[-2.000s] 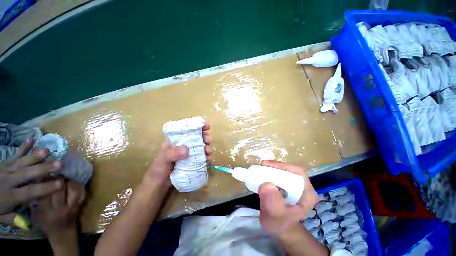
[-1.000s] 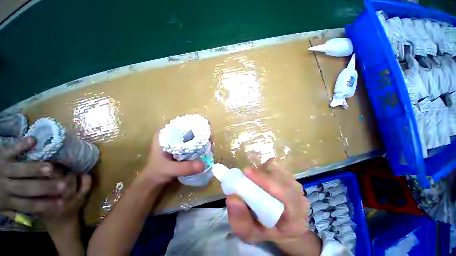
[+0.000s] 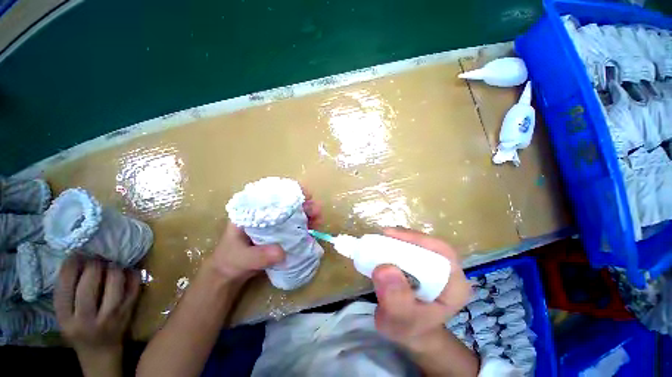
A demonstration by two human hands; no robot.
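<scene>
A gathered grey-white fabric piece [image 3: 284, 254] is held tilted above the tan board [image 3: 243, 154], its thick scalloped rim up and towards the left. My left hand [image 3: 247, 254] is closed around it, thumb in front and fingertips showing behind its right side. My right hand [image 3: 420, 287] grips a white glue bottle [image 3: 405, 259] pointing left. Its teal-green nozzle tip [image 3: 321, 235] is at the right side of the piece, below the rim; whether it touches cannot be told.
Another person's hand [image 3: 99, 298] is by an upright-rimmed piece [image 3: 121, 234] and stacked pieces [image 3: 22, 250] at left. Two spare bottles [image 3: 505, 72] [image 3: 517, 127] lie at the board's right end, beside a large filled blue crate [image 3: 575, 140]. A lower blue crate [image 3: 541, 316] and green belt [image 3: 243, 51] also show.
The piece's opening has turned up and leftward, and the bottle has swung flatter and moved right. At left, the other person's hand has dropped below the piece there.
</scene>
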